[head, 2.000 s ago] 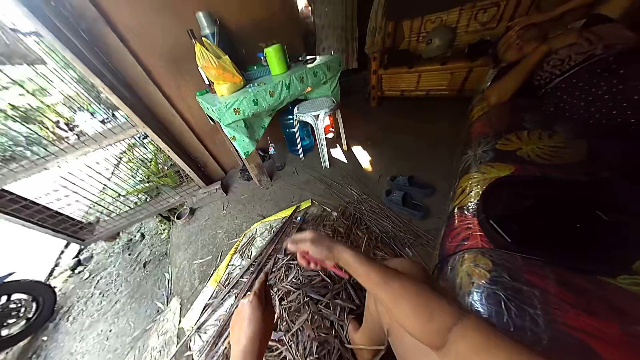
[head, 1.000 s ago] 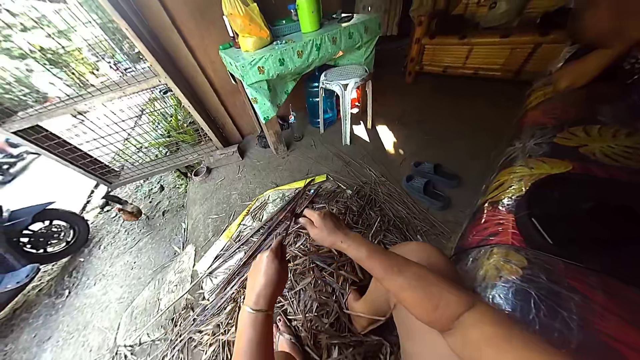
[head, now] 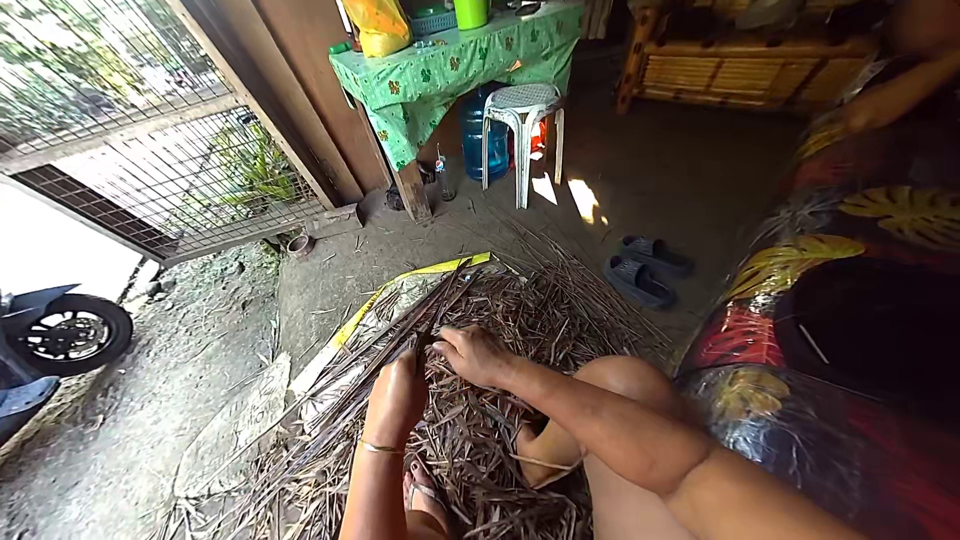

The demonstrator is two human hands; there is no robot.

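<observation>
My left hand [head: 401,386], with a thin band at the wrist, is closed around a dark dried leaf strip [head: 426,330] whose upper end points up and away. Close on its right, my right hand [head: 471,355] has its fingers bent at the same strip; whether they pinch it is hard to tell. Below and around both hands lies a heap of dry brown leaf pieces [head: 480,457]. Long thin stalks [head: 352,405] lie slantwise to the left of my left hand, over a pale sack sheet with a yellow edge [head: 367,306].
A table with a green cloth [head: 450,67] stands ahead, a white plastic stool [head: 523,112] and a blue water jug [head: 484,135] by it. Dark slippers [head: 640,281] lie right of the heap. A plastic-covered sofa [head: 750,345] is at right, with a person's arm [head: 892,97] above it.
My right hand, earlier spread above the heap, is now down close beside my left hand. The view has tilted down and moved closer.
</observation>
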